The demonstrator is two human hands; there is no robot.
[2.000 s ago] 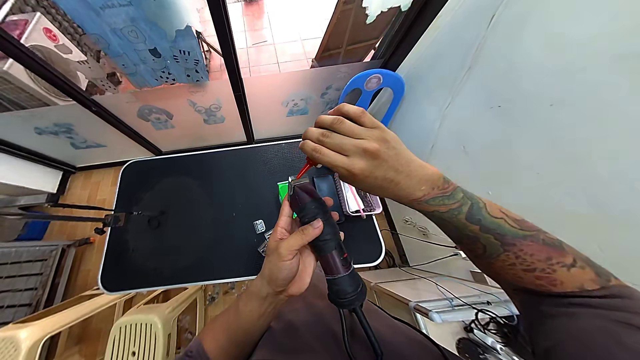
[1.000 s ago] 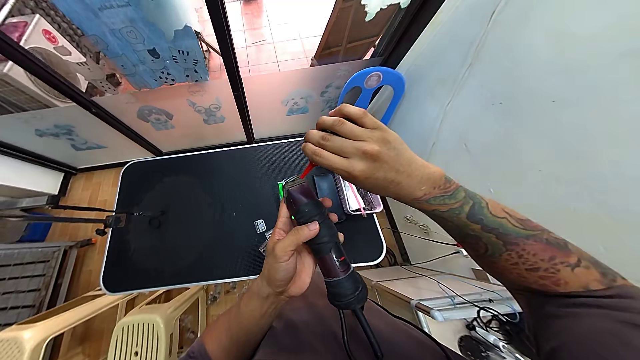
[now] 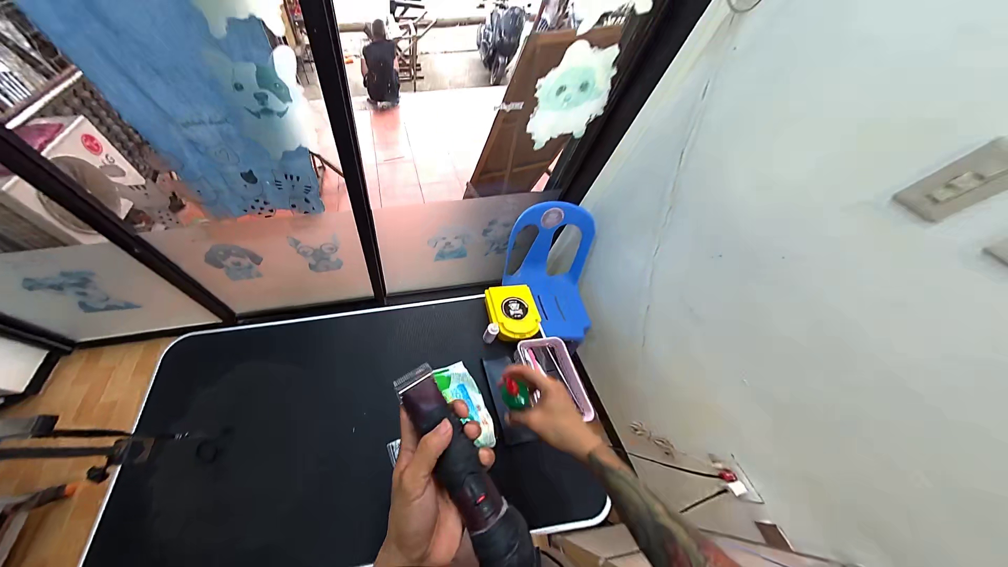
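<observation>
My left hand (image 3: 429, 480) is wrapped around a corded hair clipper (image 3: 453, 449), its metal blade (image 3: 413, 379) pointing up and away from me. To the right, my right hand (image 3: 551, 409) grips a small green bottle with a red tip (image 3: 516, 393) between thumb and fingers, above a dark flat case (image 3: 504, 405). Between the two hands a green and white soft pack (image 3: 465, 394) lies on the black table. A small metal piece (image 3: 393, 451), partly hidden by my left hand, rests on the table.
The black grooming table (image 3: 276, 425) has a pale rim. Beyond the right hand are a pink basket (image 3: 579, 386) of tools, a yellow box (image 3: 513, 311), a small white bottle (image 3: 491, 333) and a blue chair (image 3: 551, 268). A person (image 3: 381, 67) is outside the glass.
My right hand has moved away from the clipper blade to the right, still holding the red-tipped thing. My left hand still holds the clipper. The view has tilted up.
</observation>
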